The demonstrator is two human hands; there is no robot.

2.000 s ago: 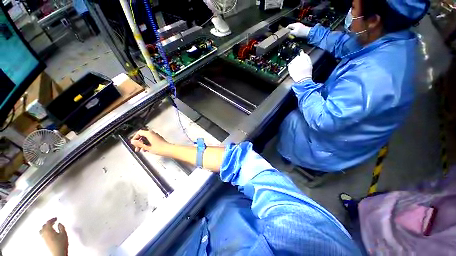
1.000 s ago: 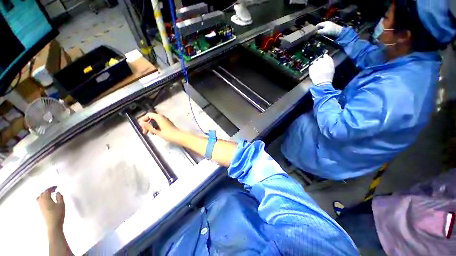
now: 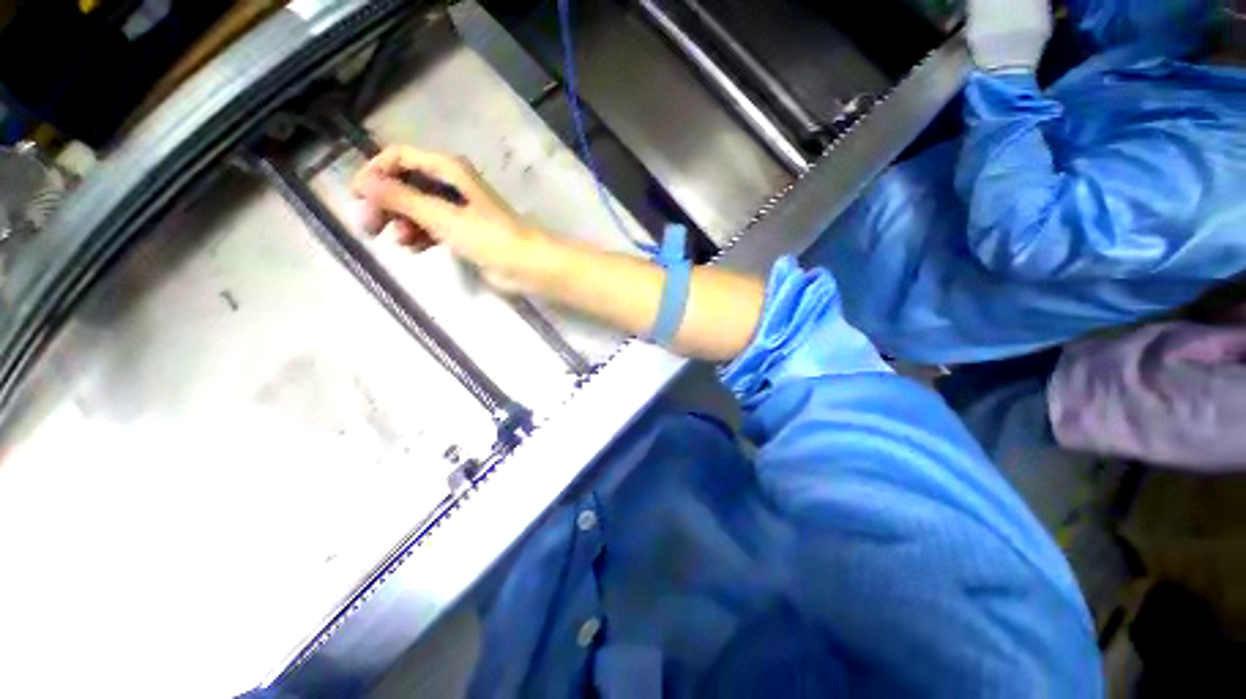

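My right hand (image 3: 440, 216) is bare, with a blue wrist strap (image 3: 672, 286) and a coiled blue cord. Its fingers are curled around a slim black pen-like tool (image 3: 432, 186). The hand is above the conveyor's metal plate (image 3: 219, 355), just right of a dark cross bar (image 3: 390, 298). No board lies on this part of the conveyor. My left hand is not in the picture.
The near rail (image 3: 513, 498) carries a toothed chain along its inner edge. The curved far rail (image 3: 150, 150) runs at the upper left. Paired shiny rods (image 3: 731, 82) lie further right. A co-worker's white-gloved hand (image 3: 1008, 30) and blue sleeve are at the upper right.
The view has tilted down and closer to the conveyor. My left hand has gone out of the picture, and so have the boards and the bin. My right hand still holds the black tool.
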